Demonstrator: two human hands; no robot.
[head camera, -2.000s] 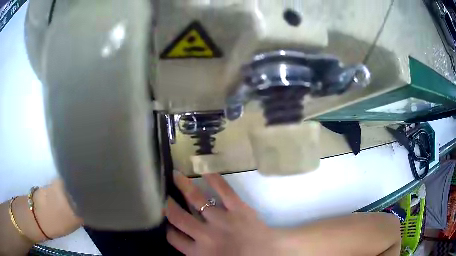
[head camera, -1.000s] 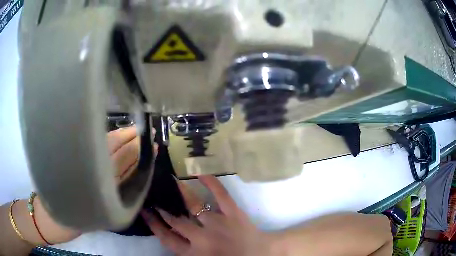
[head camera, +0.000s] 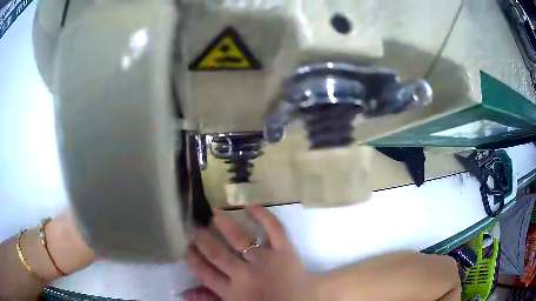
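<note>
The cream sewing machine head (head camera: 276, 35) fills the upper view. A large pale rounded guard (head camera: 120, 141) hides the needle area. A strip of black fabric (head camera: 201, 203) shows at the guard's right edge; the rest is hidden. My left hand (head camera: 67, 244) shows only at the wrist and heel, with bracelets; its fingers are behind the guard. My right hand (head camera: 250, 258), with a ring, lies palm down with fingers apart, fingertips beside the fabric at the front edge of the bed.
Chrome thread tension parts (head camera: 329, 88) with a cream knob stand above my right hand. A green control panel (head camera: 470, 126) is at right. A small black piece (head camera: 414, 163) lies below it. Black-handled scissors (head camera: 492, 188) lie farther right. A lime green basket (head camera: 482, 267) is at lower right.
The view has shifted, so the guard's opening and my left fingers are hidden again. Less black fabric shows below the guard. My right hand appears slightly farther right.
</note>
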